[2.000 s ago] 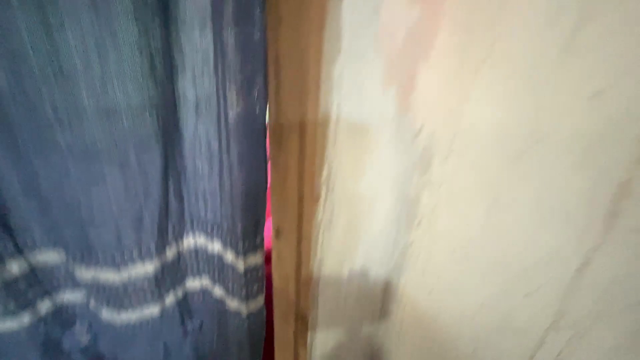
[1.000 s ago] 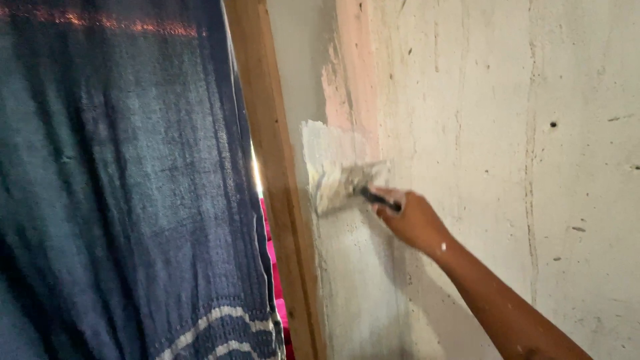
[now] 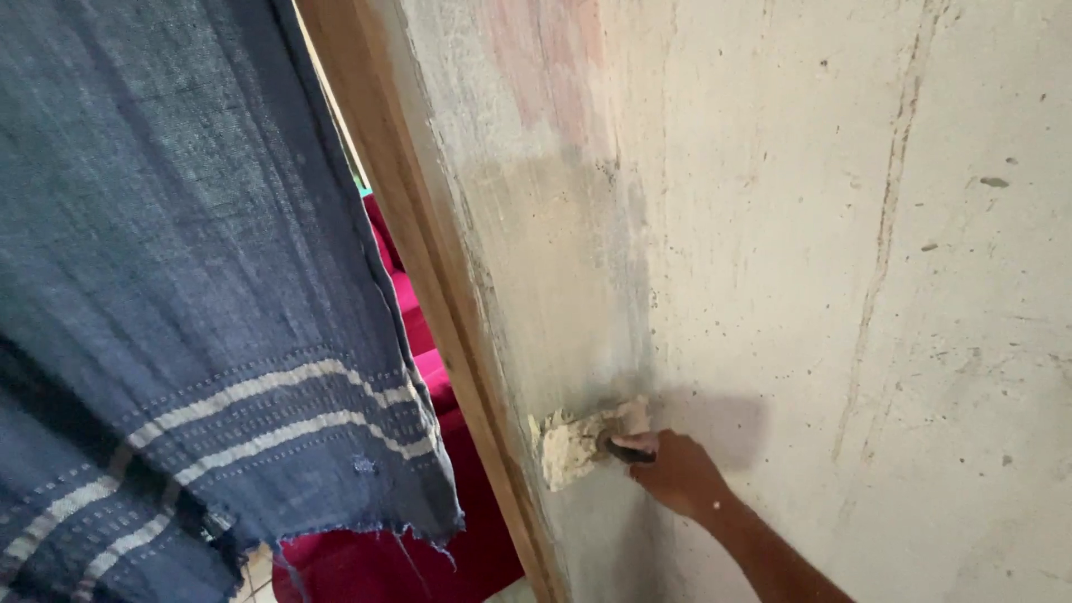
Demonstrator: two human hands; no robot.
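Observation:
My right hand (image 3: pixel 682 473) grips the dark handle of a putty knife (image 3: pixel 590 440) low on the wall. Cream filler covers the knife's broad blade, which lies against the wall close to the door frame. Above the blade runs a smooth, damp-looking strip of filler (image 3: pixel 553 276), with a grey patch along its right side and pinkish paint higher up. My left hand is out of view.
A wooden door frame (image 3: pixel 419 251) slants down just left of the filled strip. Left of it hangs a blue curtain (image 3: pixel 193 209) with white stripes and a frayed hem. Red cloth (image 3: pixel 377 561) shows behind the curtain. The cream wall (image 3: pixel 796 251) bears pits and a long vertical crack-like mark.
One second ago my right hand held the knife higher, near the pink patch; now it is lower on the wall. Two seconds ago no hand was in view. The view has shifted a lot.

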